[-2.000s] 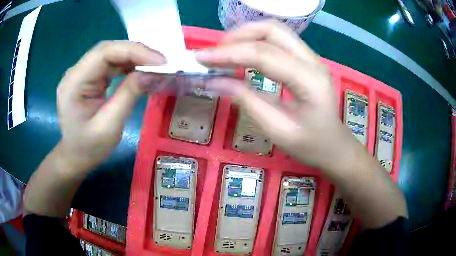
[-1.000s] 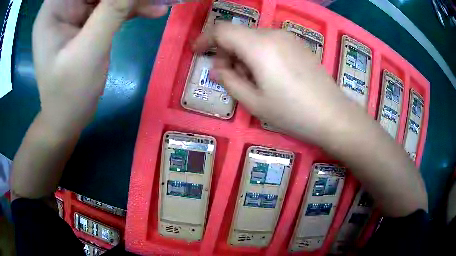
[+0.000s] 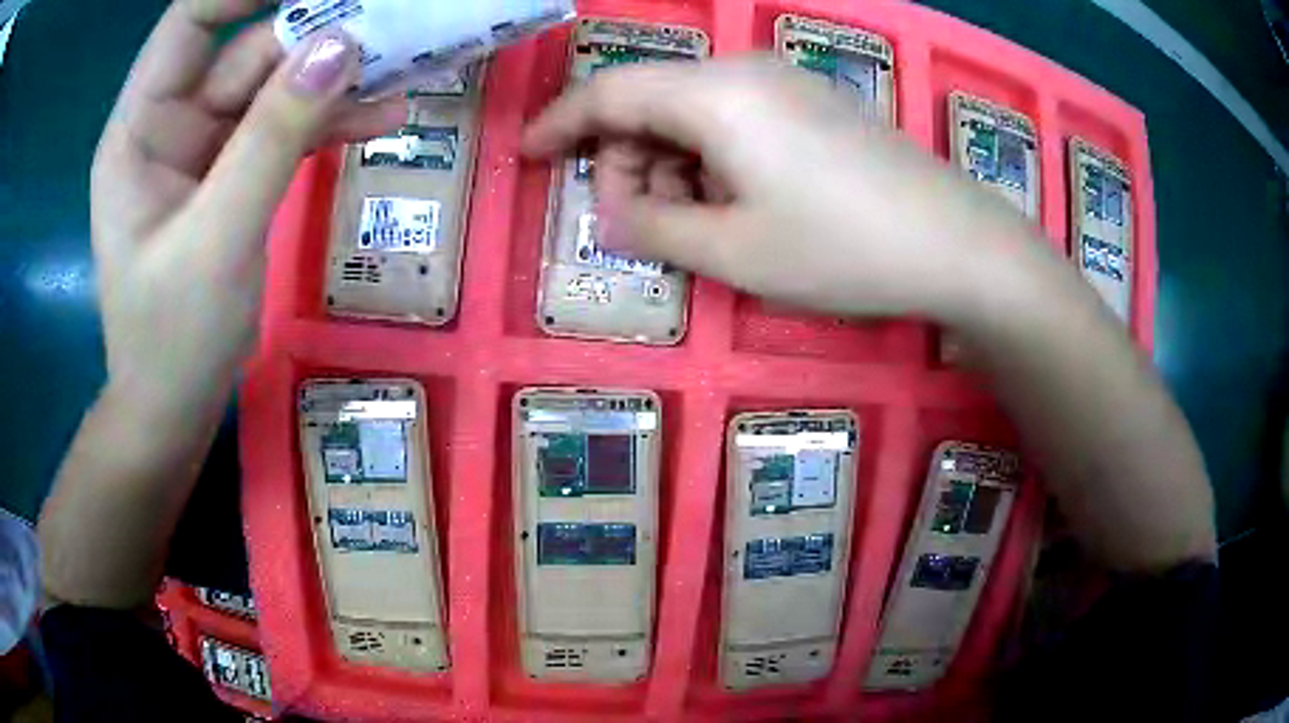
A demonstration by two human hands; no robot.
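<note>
My left hand (image 3: 212,184) is at the upper left, its thumb and fingers shut on a white label strip (image 3: 438,31) with dark print, cut off by the top edge. My right hand (image 3: 749,184) is over the second gold-beige phone (image 3: 622,314) of the tray's upper row. Its index finger and thumb are apart, with the thumb tip by a white label (image 3: 599,249) on that phone's lower half. Its curled fingers hide part of the phone. The first phone in that row (image 3: 389,290) also bears a white label (image 3: 400,223) on its lower half.
The red-pink foam tray (image 3: 488,360) fills the middle. Its lower row holds several open phones, including one (image 3: 587,607) with no white label on its lower half. More upper-row phones (image 3: 1103,240) lie to the right. Another red tray (image 3: 212,622) shows at the lower left, on a dark green bench (image 3: 57,283).
The tray sits further left in view. My right hand has gone from the first upper phone to the second. The strip in my left hand now shows its printed side.
</note>
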